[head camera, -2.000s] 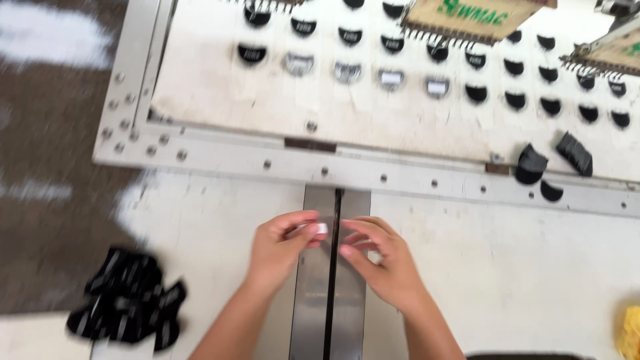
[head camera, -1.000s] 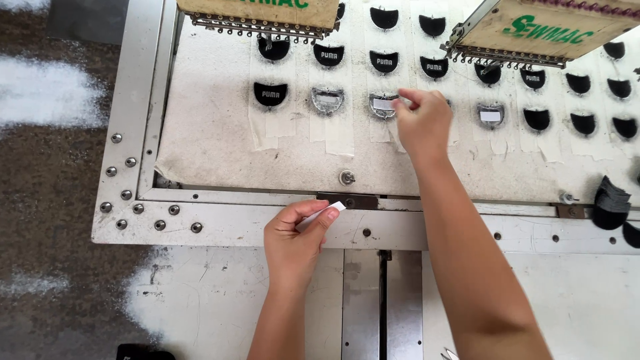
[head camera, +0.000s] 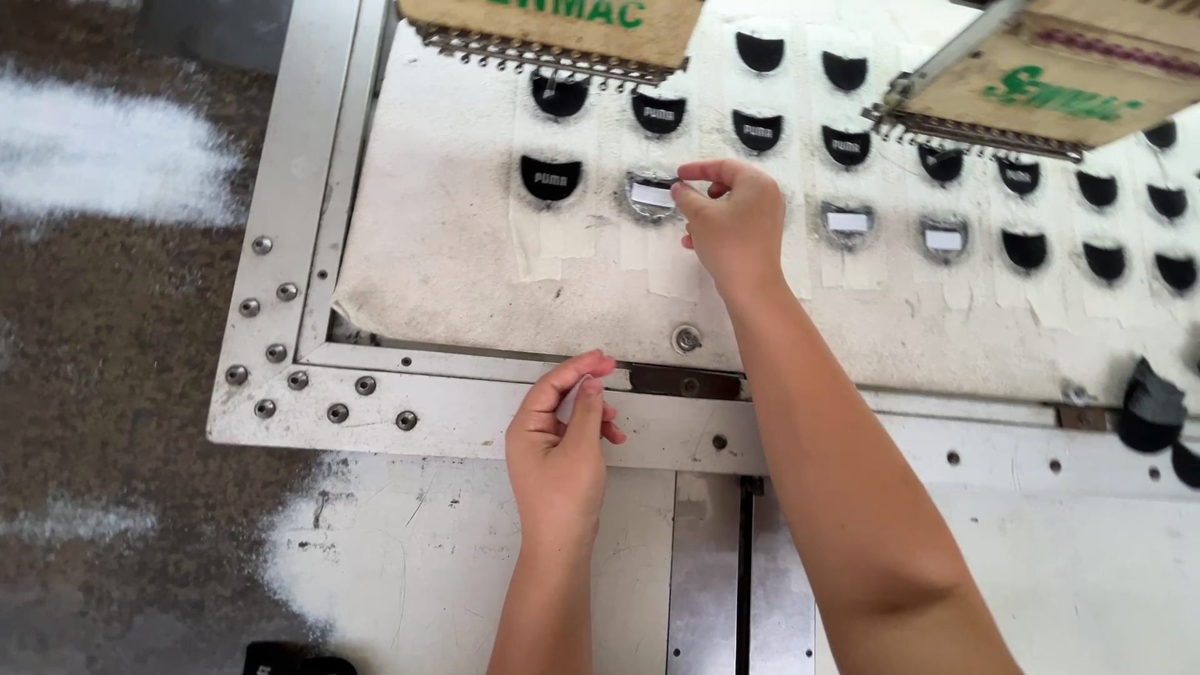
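Observation:
My right hand (head camera: 741, 220) reaches over the frame, thumb and forefinger pinched at the right end of a small white strip (head camera: 652, 195). That strip lies across a grey half-round outline on the cream backing sheet (head camera: 450, 272). To its left is a black half-round patch (head camera: 551, 178) with white lettering. Two more outlines right of my wrist bear white strips (head camera: 847, 222). Near the frame's front rail, my left hand (head camera: 562, 441) has thumb and forefinger together on a pale piece, mostly hidden by the fingers.
A metal frame (head camera: 262, 281) with rivets borders the sheet. Two embroidery machine heads (head camera: 562, 33) with needle rows hang over the rows of patches. Stacked black patches (head camera: 1151, 408) rest on the right front rail. Dark pieces (head camera: 291, 661) show at the bottom edge.
My right hand has moved left from the third front-row patch to the second, where a white strip now lies. Two seconds ago both hands were together in front of the frame.

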